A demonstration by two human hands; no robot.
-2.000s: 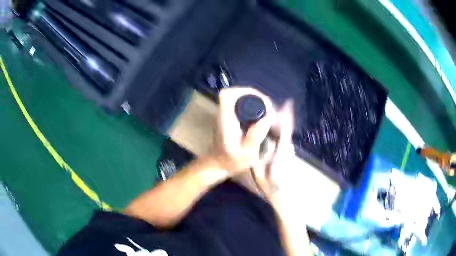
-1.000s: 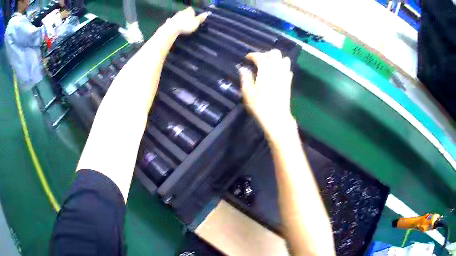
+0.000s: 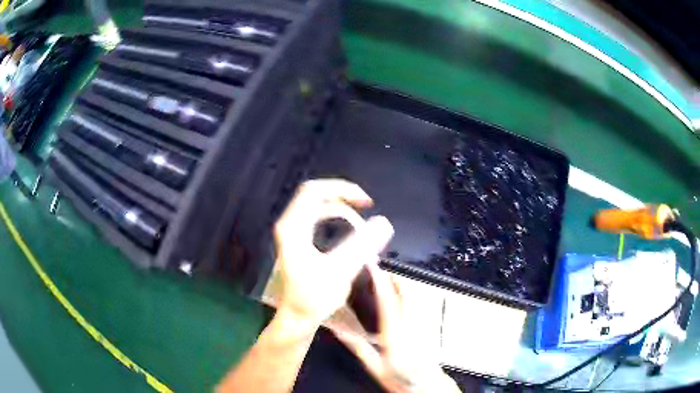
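Note:
A black cylindrical unit (image 3: 364, 301) is held over the cardboard. My left hand (image 3: 311, 257) wraps around its upper end, and the dark round end shows inside the curled fingers. My right hand (image 3: 385, 326) is against the lower part of the unit from the right. My hands partly overlap and are blurred, so the exact finger grip and most of the unit are hidden. The slotted foam tray (image 3: 257, 107) stands at the upper left with glossy black cylinders (image 3: 157, 160) lying in its slots.
The shallow black tray (image 3: 399, 169) holds a heap of small black parts (image 3: 503, 219) on its right side. Tan cardboard (image 3: 476, 326) lies below it. The blue bin (image 3: 554, 307) with a white-silver panel, the orange screwdriver (image 3: 633, 221) and its black cable are at the right.
My hands have left the foam tray and come together over the cardboard with a black unit between them. The view has shifted, bringing the shallow tray and bin more into view.

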